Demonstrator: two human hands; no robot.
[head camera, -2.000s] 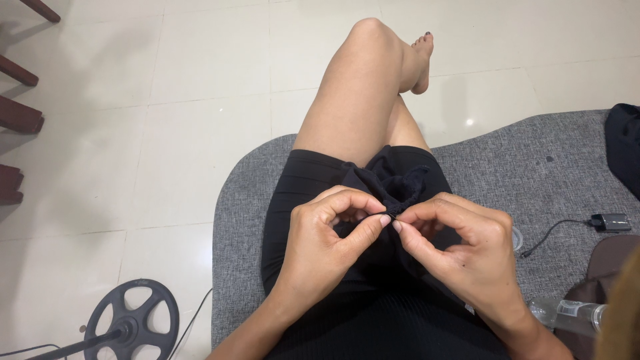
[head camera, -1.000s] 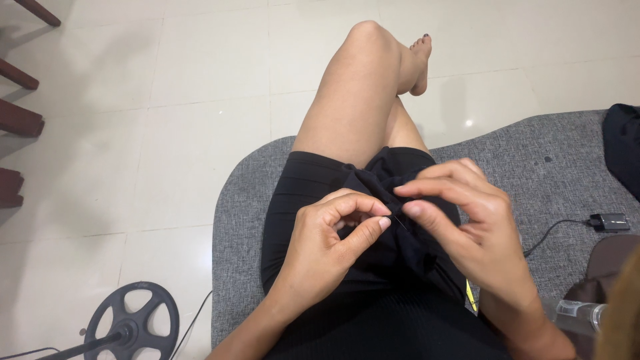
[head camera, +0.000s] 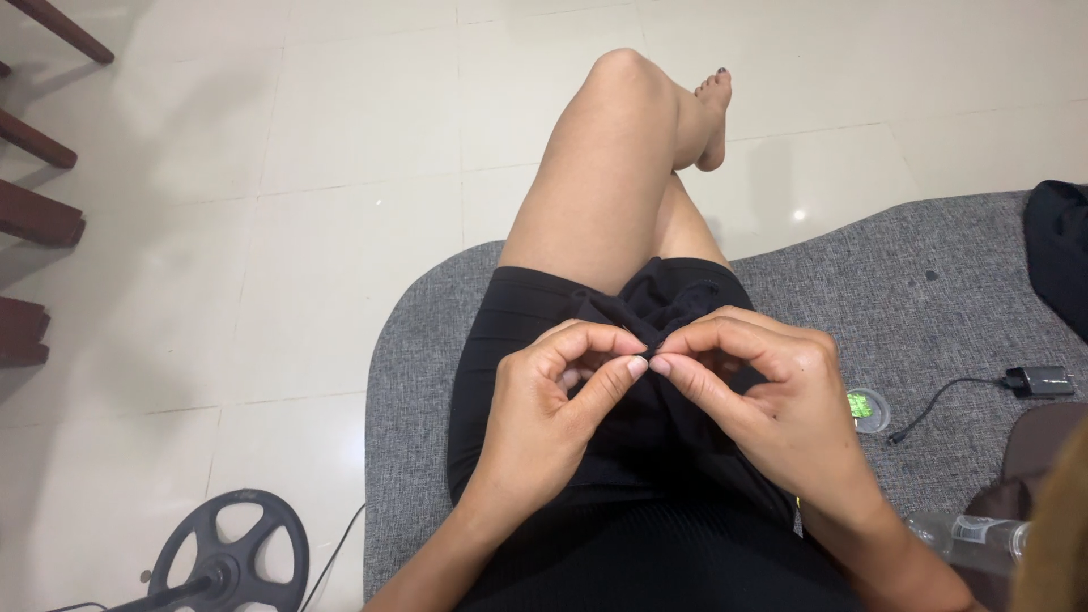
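A dark cloth (head camera: 680, 310) lies bunched over my lap, on top of black shorts (head camera: 527, 314). My left hand (head camera: 565, 391) pinches an edge of this cloth between thumb and forefinger. Directly beside it, my right hand (head camera: 748, 374) pinches the same edge, the fingertips of both hands nearly touching. Whether a needle or thread sits between the fingertips is too small to tell. The lower folds of the cloth merge with the black clothing and are partly hidden by the hands.
I sit on a grey upholstered seat (head camera: 850, 280). At right lie a small round container (head camera: 875, 410), a black charger (head camera: 1039, 382) with its cable, a clear plastic bottle (head camera: 977, 534) and dark fabric (head camera: 1058, 246). A black wheel-shaped base (head camera: 276, 544) and wooden legs (head camera: 38, 212) stand at left.
One second ago my right hand was raised a little apart from the left, its fingers spread. It has come back down to the cloth edge beside my left hand, which has stayed about in place.
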